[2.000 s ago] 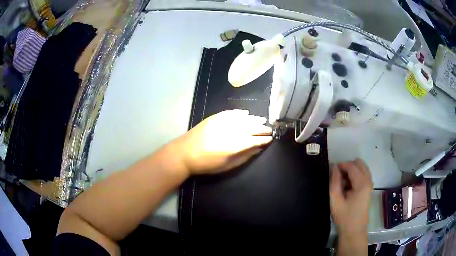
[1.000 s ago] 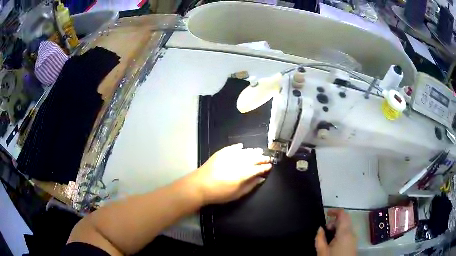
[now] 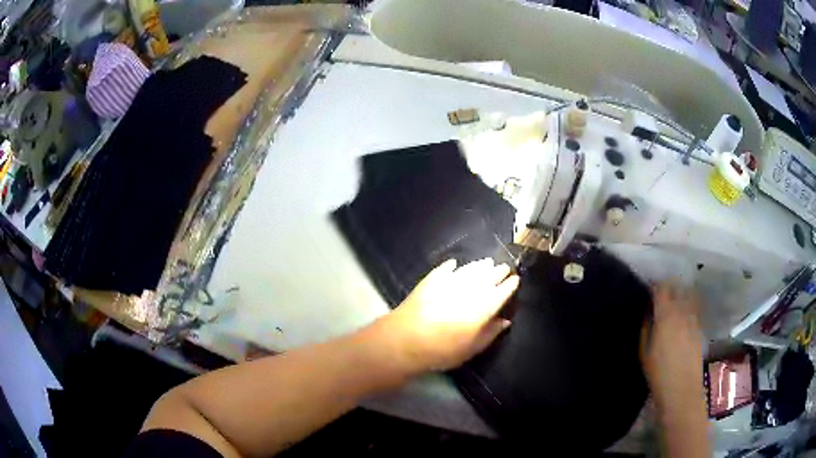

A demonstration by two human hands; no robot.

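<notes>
The black garment panel (image 3: 420, 210) lies turned at an angle on the white table, passing under the head of the sewing machine (image 3: 667, 201). My left hand (image 3: 461, 309) lies flat on the panel, fingertips close to the needle area (image 3: 528, 255); it grips nothing that I can see. My right hand (image 3: 675, 335) is blurred at the panel's right edge, and whether it holds the cloth cannot be told. A faint pale stitch line shows on the panel above my left hand.
A stack of black cut panels (image 3: 134, 188) lies on the brown board at left, with striped cloth (image 3: 116, 80) beside it. A red-cased smartphone (image 3: 731, 383) lies at right. A small metal block (image 3: 463, 116) sits behind the panel. A thread cone (image 3: 726, 134) stands on the machine.
The panel has turned, its far end swinging left and its near end right. My right hand has moved right and up beside it. My left hand stays near the needle. The camera view has shifted.
</notes>
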